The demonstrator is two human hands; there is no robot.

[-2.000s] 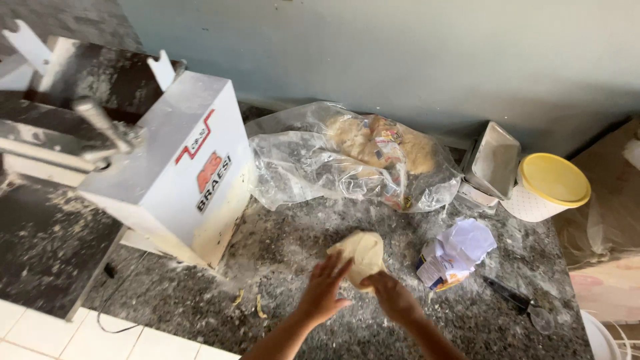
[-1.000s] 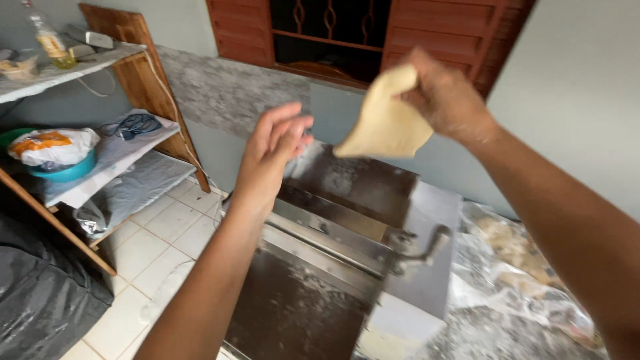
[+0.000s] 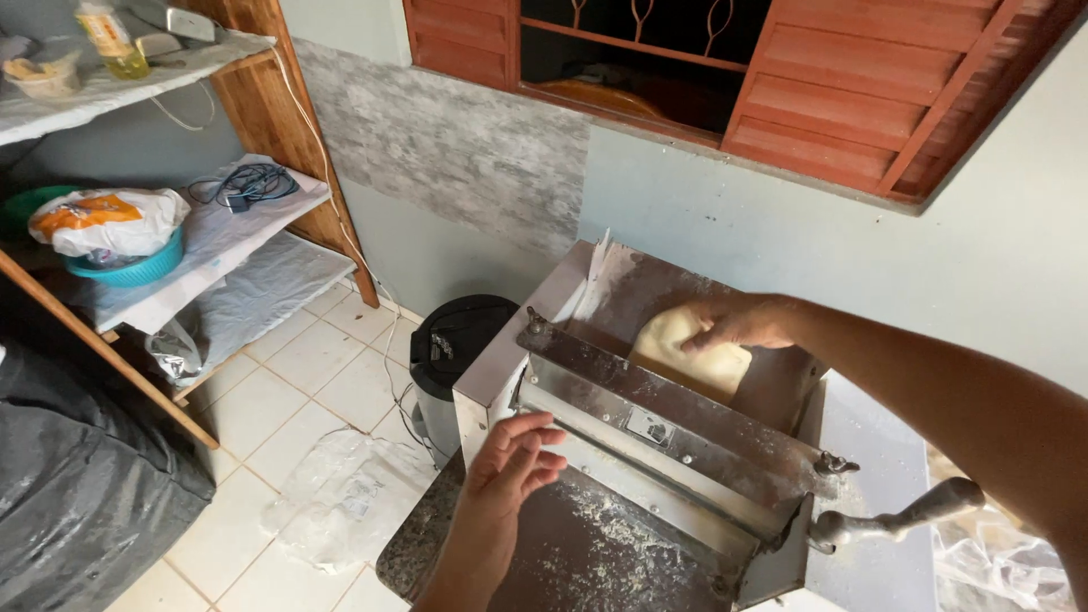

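A white and steel dough sheeter (image 3: 646, 408) dusted with flour stands in front of me. My right hand (image 3: 735, 323) grips a flat piece of pale dough (image 3: 693, 357) against the dark feed tray behind the roller bar. The dough's lower edge is at the bar; whether it touches the rollers is hidden. Over the near side of the machine, my left hand (image 3: 518, 459) is held up with fingers apart and holds nothing. Below it lies the floury front tray (image 3: 595, 544). A metal crank handle (image 3: 901, 514) sticks out at the machine's right.
A black-lidded bin (image 3: 463, 340) stands left of the machine, with a clear plastic bag (image 3: 340, 501) on the tiled floor. Farther left is a wooden shelf unit (image 3: 246, 102) holding a blue basket (image 3: 136, 263). A plastic bag (image 3: 1003, 561) lies at right. Red shutters (image 3: 850, 110) are above.
The dough was on the granite counter under both hands, then raised in my right hand; now it is down at the machine's rear tray. The view has swung left from the counter.
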